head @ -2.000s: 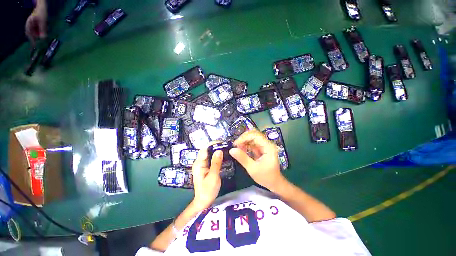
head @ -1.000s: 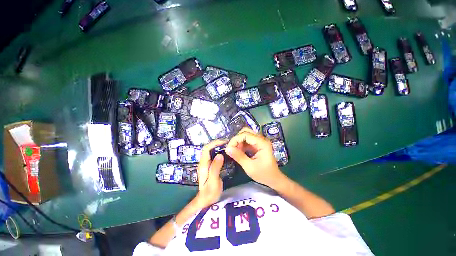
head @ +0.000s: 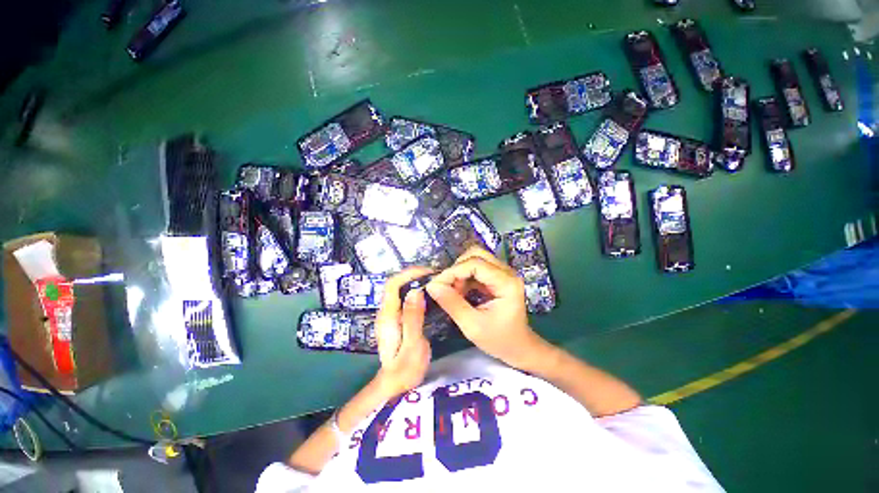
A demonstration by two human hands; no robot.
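A dark phone [head: 414, 286] is held at the near edge of the pile, mostly hidden by my fingers. My left hand [head: 403, 327] grips its left end, thumb on top. My right hand [head: 487, 300] is bent over it, with thumb and fingertips together at the phone; whether they pinch a small part cannot be told. Part-assembled phones [head: 337, 328] with open backs and blue-and-silver boards lie piled just beyond my hands. Blank white pieces [head: 388, 204] lie on the pile.
More phones [head: 672, 228] lie loose on the green bench [head: 463, 72] to the right and far side. At left are black strips with a white block [head: 185, 265] on clear plastic, and an open cardboard box [head: 92, 318] holding a red packet [head: 58, 325]. Dark cables [head: 77, 424] run at lower left.
The view has shifted a little, so the bench things sit higher and further left. My fingertips have moved slightly over the held phone. The other person's hand at upper left is out of view.
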